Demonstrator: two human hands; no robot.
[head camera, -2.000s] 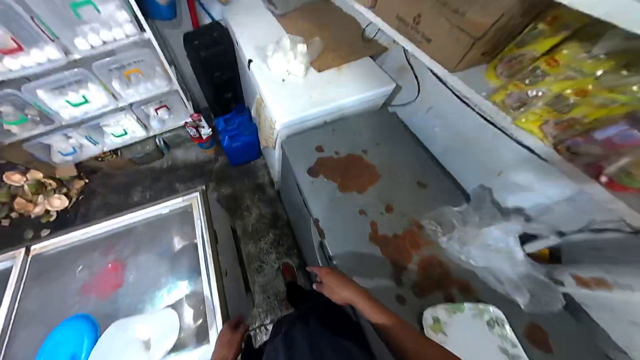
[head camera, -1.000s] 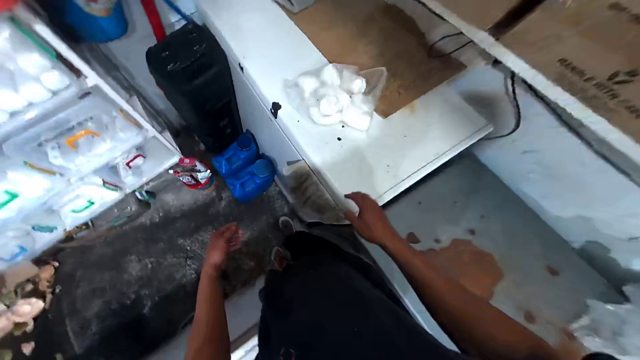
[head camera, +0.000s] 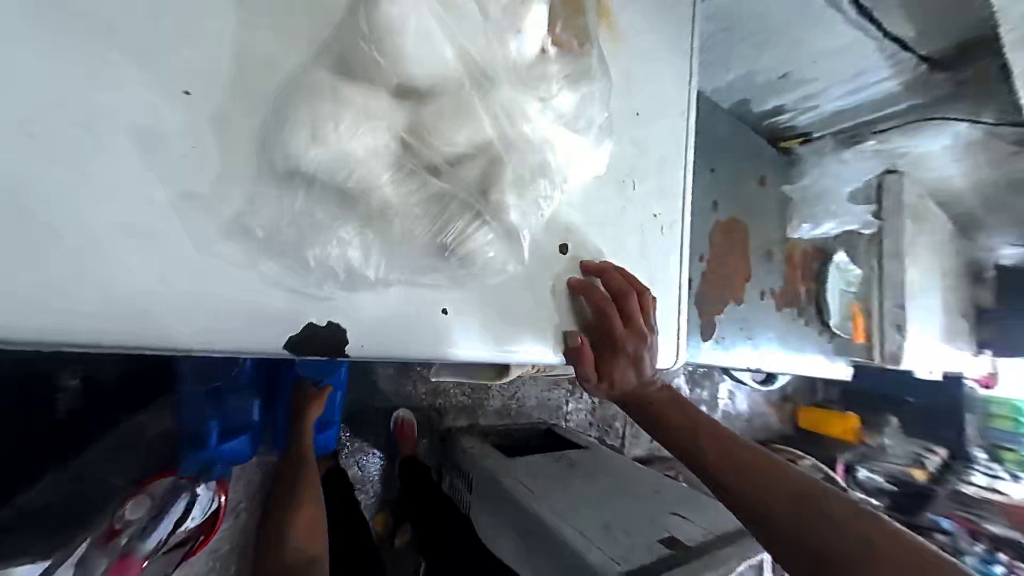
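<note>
My right hand (head camera: 614, 328) rests with bent, spread fingers on the front right corner of a white freezer-like lid (head camera: 496, 324); nothing shows in its grip. Just beyond its fingertips lies a clear plastic bag (head camera: 424, 152) with several round white items inside. My left hand (head camera: 310, 400) hangs low at the left, in front of a blue plastic container (head camera: 328, 416). Its fingers are partly hidden, and whether it touches the container cannot be told.
A second blue container (head camera: 220, 416) stands at the left, above a red-rimmed round tub (head camera: 212, 512). A grey cabinet-like box (head camera: 592, 496) sits below the lid. At the right is a lower grey surface (head camera: 708, 184) with rust-coloured patches and a crumpled plastic sheet (head camera: 832, 184).
The view has swung strongly toward the white lid and the bag. My right hand has gone from the lid's edge onto its top. My left hand now appears in front of the blue container.
</note>
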